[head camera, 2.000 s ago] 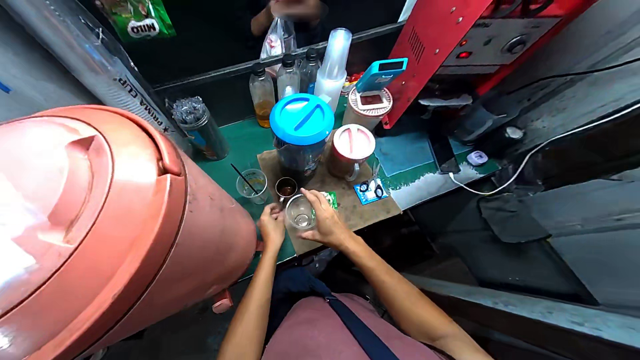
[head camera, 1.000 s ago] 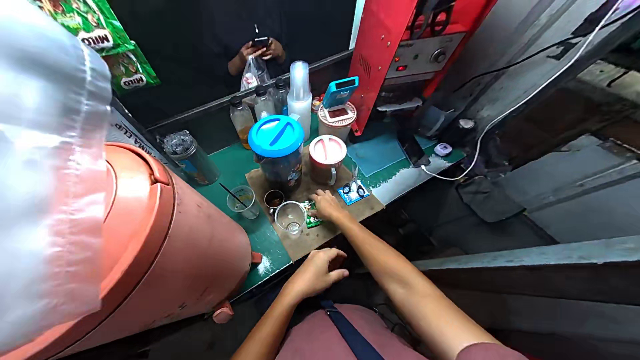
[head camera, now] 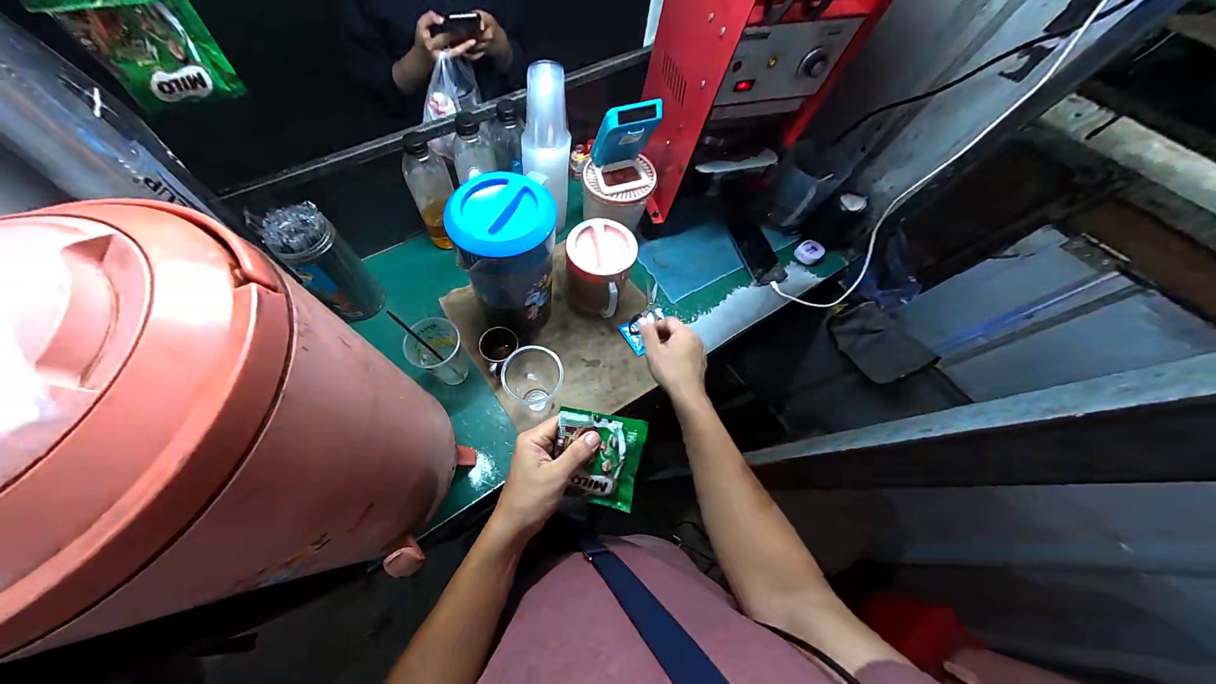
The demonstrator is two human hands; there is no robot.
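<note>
My left hand grips a green Milo sachet by its left side, thumb on top, just in front of the counter edge. At the counter's right part, my right hand has its fingers on scissors lying over a blue packet; how firmly it holds them is hard to tell. A clear plastic cup stands beyond my left hand. Beside it are a small cup of dark liquid and a plastic cup with a black straw.
A large orange drink cooler fills the left. Behind the cups stand a blue-lidded pitcher, a pink-lidded pitcher, bottles and stacked plastic cups. A red machine is at the back right. Across the counter, a person holds a phone.
The green sachet, on the counter beside the clear cup a second ago, is now in my left hand. My right hand has moved right from it to the scissors and blue packet.
</note>
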